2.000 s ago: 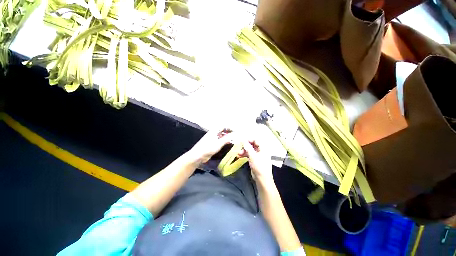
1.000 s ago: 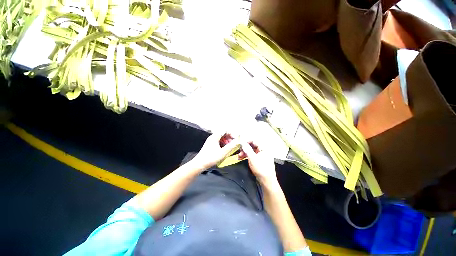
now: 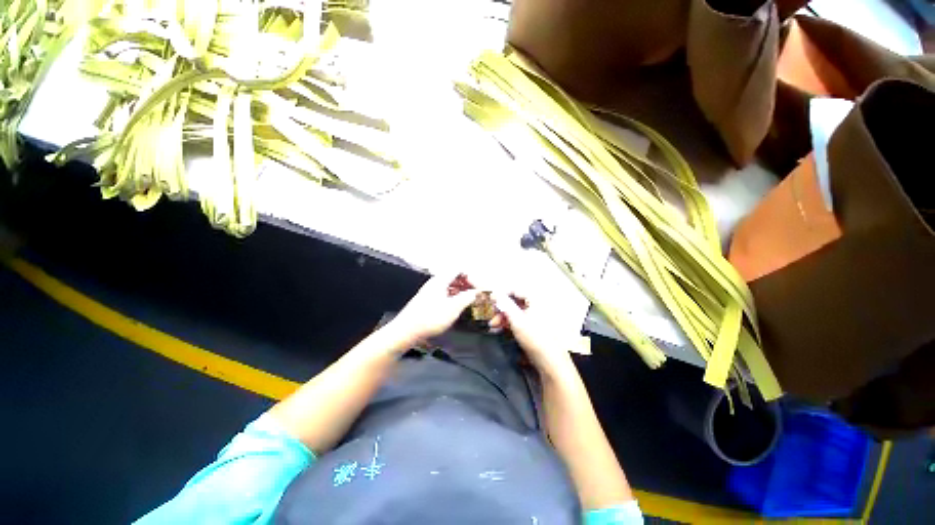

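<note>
My left hand [image 3: 439,306] and my right hand [image 3: 516,320] are close together at the table edge, fingertips nearly touching. Between them is a small yellow-green piece of strip [image 3: 482,307]; most of it is hidden by the fingers. Reddish marks show at the fingers of both hands. A thin pale stick [image 3: 605,309] with a dark lumpy end lies right of my right hand, its near end at the table edge. A bundle of yellow-green strips [image 3: 615,195] lies further right, ends hanging over the edge.
A tangled pile of strips [image 3: 220,103] lies on the left of the white table [image 3: 338,220]. Brown curled panels [image 3: 820,297] stand at the right. A round dark-mouthed bin [image 3: 743,431] and a blue crate [image 3: 815,467] are below the right edge.
The yellow-green loop below my fingers has drawn up and mostly gone from sight. My hands stay at the same place. The view has shifted slightly.
</note>
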